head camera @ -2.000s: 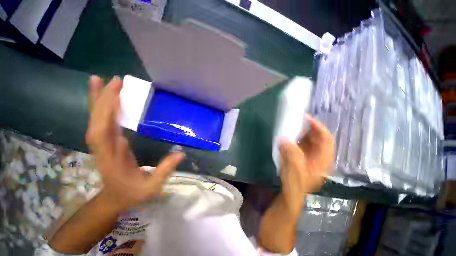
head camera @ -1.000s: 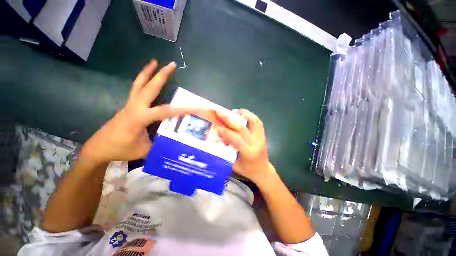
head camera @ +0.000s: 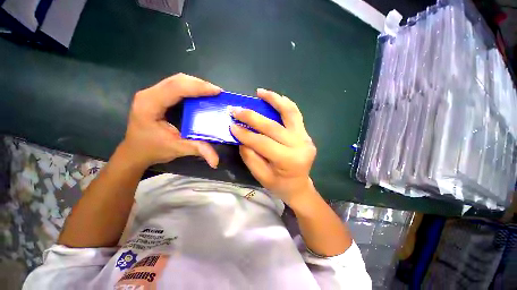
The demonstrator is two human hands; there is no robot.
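A blue retail carton (head camera: 211, 120) is held between both hands above the bench edge, its glossy blue face up with a bright glare on it. My left hand (head camera: 161, 122) grips its left end, fingers at the far edge and thumb near the close edge. My right hand (head camera: 278, 141) holds its right end, with fingers lying across the blue face. No open flap shows. The carton's underside and right end are hidden.
Clear blister trays (head camera: 431, 113) stand stacked at the right. Stacked blue-and-white cartons (head camera: 59, 20) are at the upper left. Another carton end (head camera: 162, 5) shows at the top edge. A pale rail (head camera: 365, 11) borders the green bench (head camera: 272, 51). Paper scraps (head camera: 42, 192) lie below left.
The open carton's lid flap has been closed, and its blue face is now up. My left hand has moved onto the carton's left end. The view has shifted, so the back carton shows less.
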